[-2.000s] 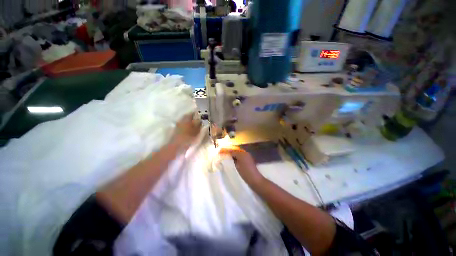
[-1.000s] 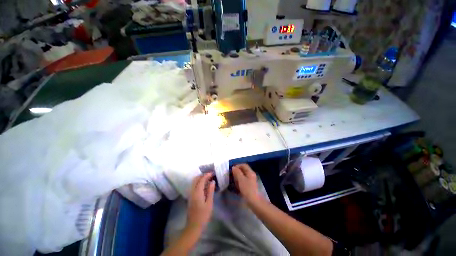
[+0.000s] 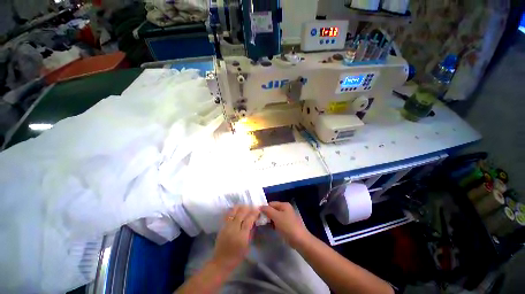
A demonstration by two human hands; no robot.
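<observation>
A large white fabric piece (image 3: 115,149) covers the left side and runs under the lit needle area of the cream sewing machine (image 3: 270,86). Its near edge hangs over the table's front edge. My left hand (image 3: 236,232) and my right hand (image 3: 286,221) are close together at this fabric edge, in front of the table, below the needle. Both hold the folded edge between fingers and thumb. The fingertips are partly hidden by the fabric.
A dark plate (image 3: 273,136) and bluish tweezers (image 3: 307,135) lie right of the needle. A white roll (image 3: 354,202) hangs below the table edge. A control box (image 3: 324,35) stands on the head. A bottle (image 3: 423,100) stands right. An orange bin (image 3: 86,66) is behind left.
Both hands moved from the needle down to the table's front edge. Since one second ago they have come closer together, and the fabric edge lies flatter and wider over the table edge.
</observation>
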